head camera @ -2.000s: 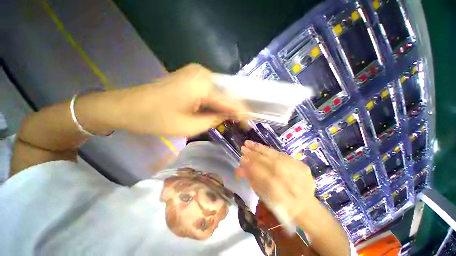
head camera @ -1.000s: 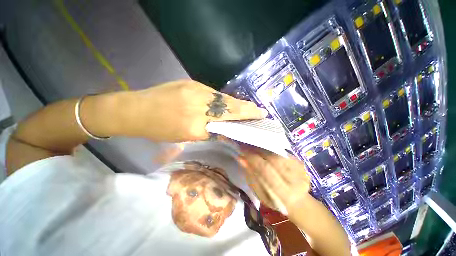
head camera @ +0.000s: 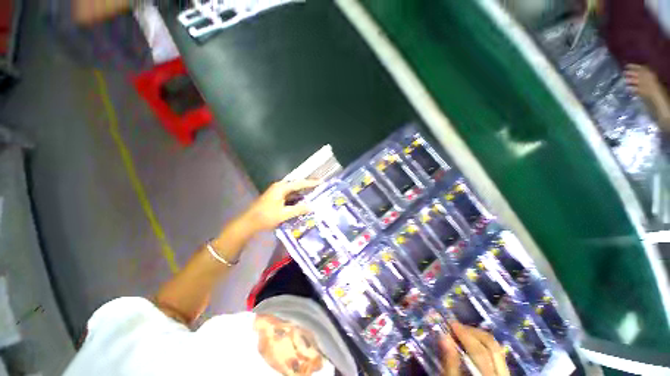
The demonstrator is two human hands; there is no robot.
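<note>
A clear blister tray with rows of pockets lies in front of me. The pockets hold dark-screened rectangular units with yellow and red spots. My left hand is at the tray's left corner, its fingers closed on a stack of white cards that sticks out beyond them. My right hand is low over the tray's near right part, partly cut off by the bottom edge. A slim pale item shows between its fingers, blurred; I cannot tell what it is.
A green conveyor belt with pale rails runs beyond the tray. White open frames lie at the dark green bench's far end. A red stool stands left of the bench. Another person's hand is at upper right, beside clear trays.
The view has shifted back, showing more bench and the belt. My hands have parted: the left has gone to the tray's corner with the cards, the right over the pockets.
</note>
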